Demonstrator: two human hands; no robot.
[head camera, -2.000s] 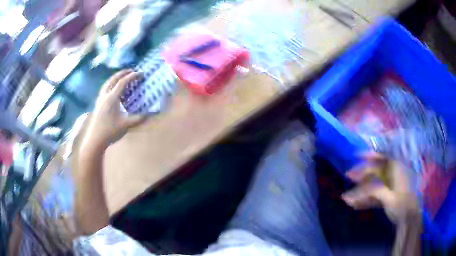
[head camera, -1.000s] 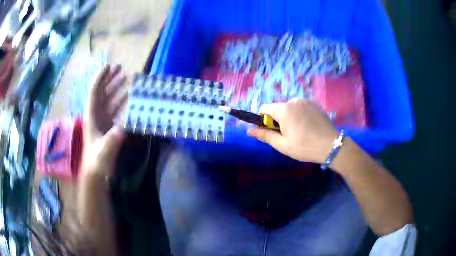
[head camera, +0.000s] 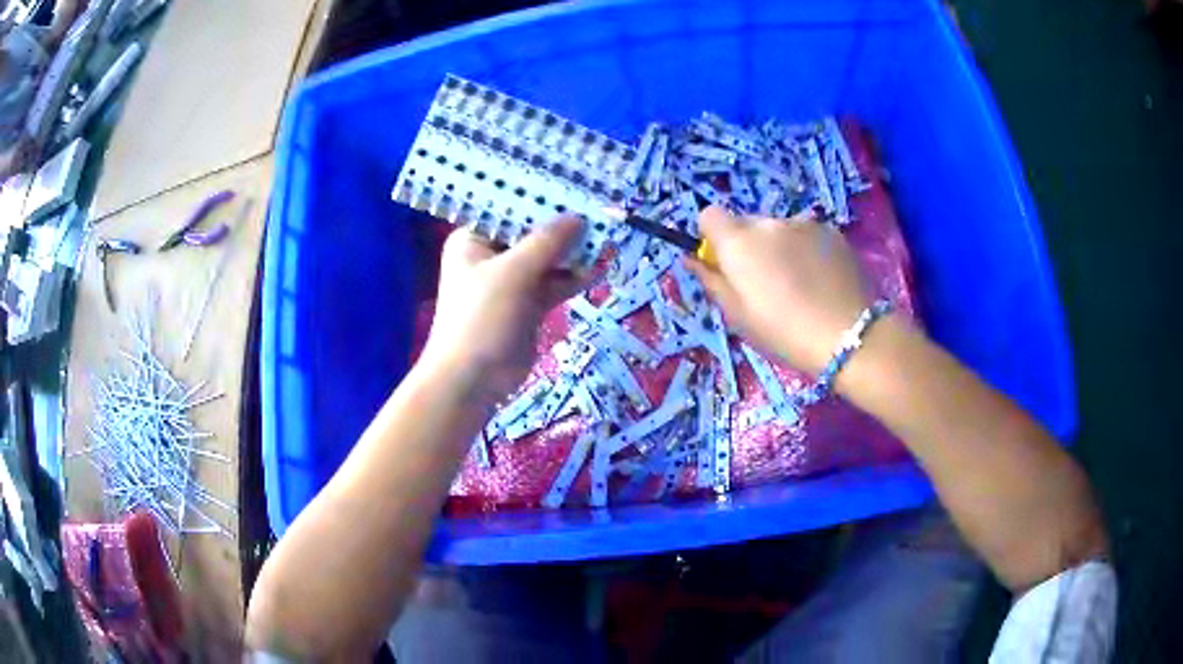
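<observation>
My left hand (head camera: 500, 305) grips the lower edge of a silver-grey perforated panel (head camera: 506, 162), held tilted over the blue bin. My right hand (head camera: 785, 292), with a bracelet at the wrist, is closed around a hand tool (head camera: 664, 232) with a black working end and yellow on its grip. The tool's tip is at the panel's right end; whether it bites there is too small to tell. Loose separated strips (head camera: 649, 435) lie heaped below, on pink bubble wrap (head camera: 830, 435).
The blue bin's wall (head camera: 999, 260) surrounds the work. On the bench (head camera: 195, 117) at the left are purple-handled pliers (head camera: 201, 223), another small tool (head camera: 114, 253), a pile of thin pale sticks (head camera: 149, 422) and a pink packet (head camera: 123, 584).
The view has swung from the bench to the bin. The panel, earlier picked up in my left hand at the bench, is now above the bin, with the right hand's tool at its end.
</observation>
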